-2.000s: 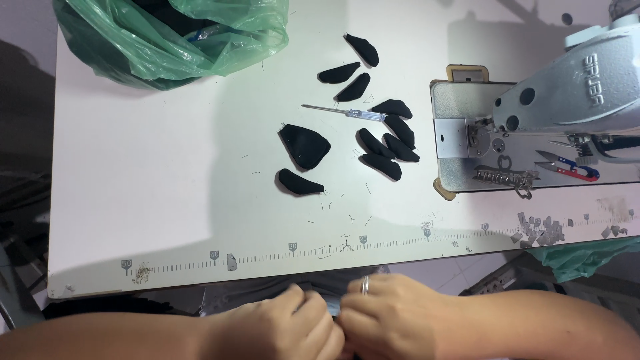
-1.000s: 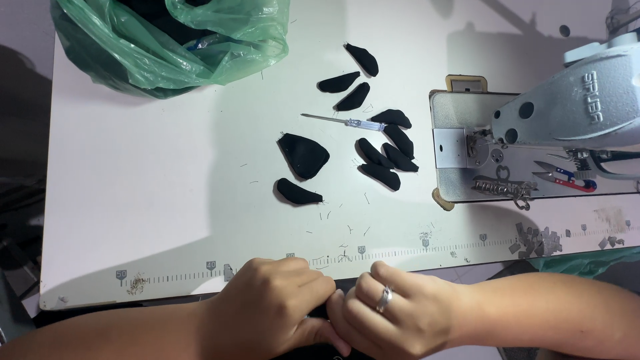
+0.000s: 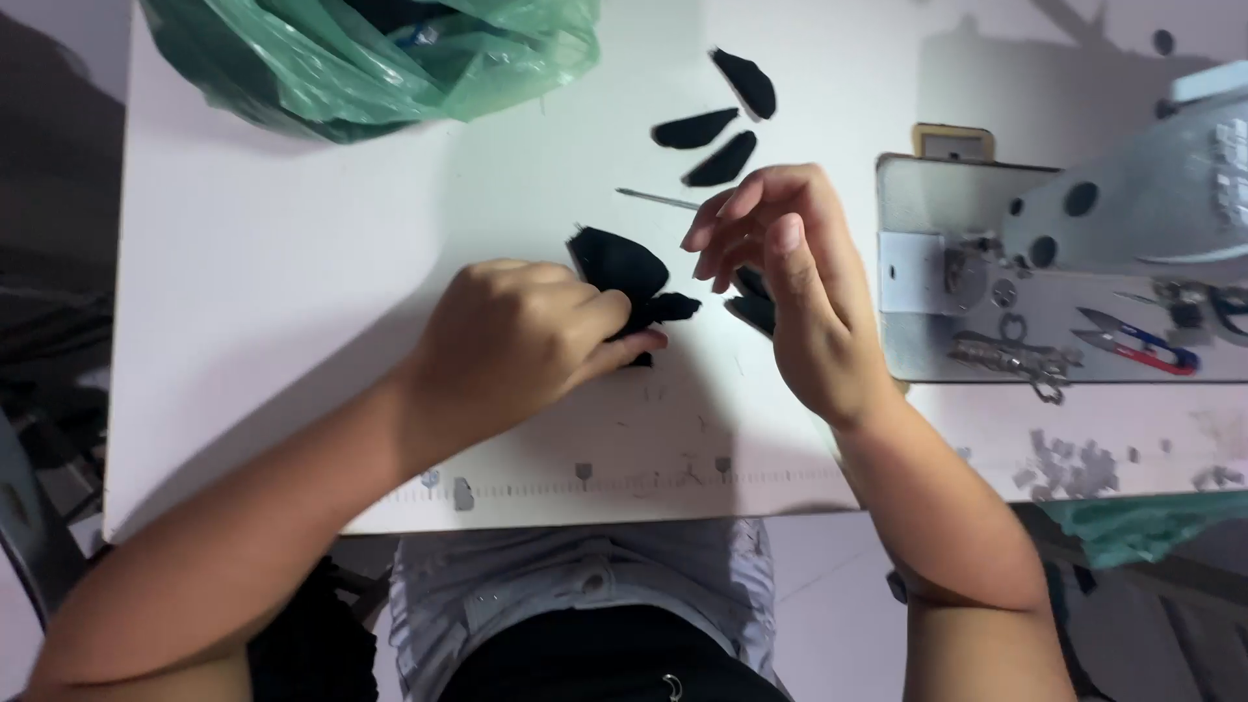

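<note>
My left hand (image 3: 536,331) pinches a small black fabric piece (image 3: 673,307) between thumb and fingers, just below a larger black fabric piece (image 3: 619,261) on the white table. Fingers apart and slightly curled, my right hand (image 3: 790,263) hovers over a screwdriver (image 3: 655,199), hiding its handle. Some black pieces (image 3: 751,312) show partly beneath and beside that hand. Farther up the table lie three more curved black fabric pieces (image 3: 746,83).
At the upper left is a green plastic bag (image 3: 390,78) with dark contents. A sewing machine (image 3: 1121,195) stands at the right, with thread snips (image 3: 1136,341) on its bed. A printed ruler scale (image 3: 624,483) runs along the near table edge (image 3: 585,526).
Both hands were together at the near table edge; they have moved up over the table and apart. The left one now holds a black piece among those on the table.
</note>
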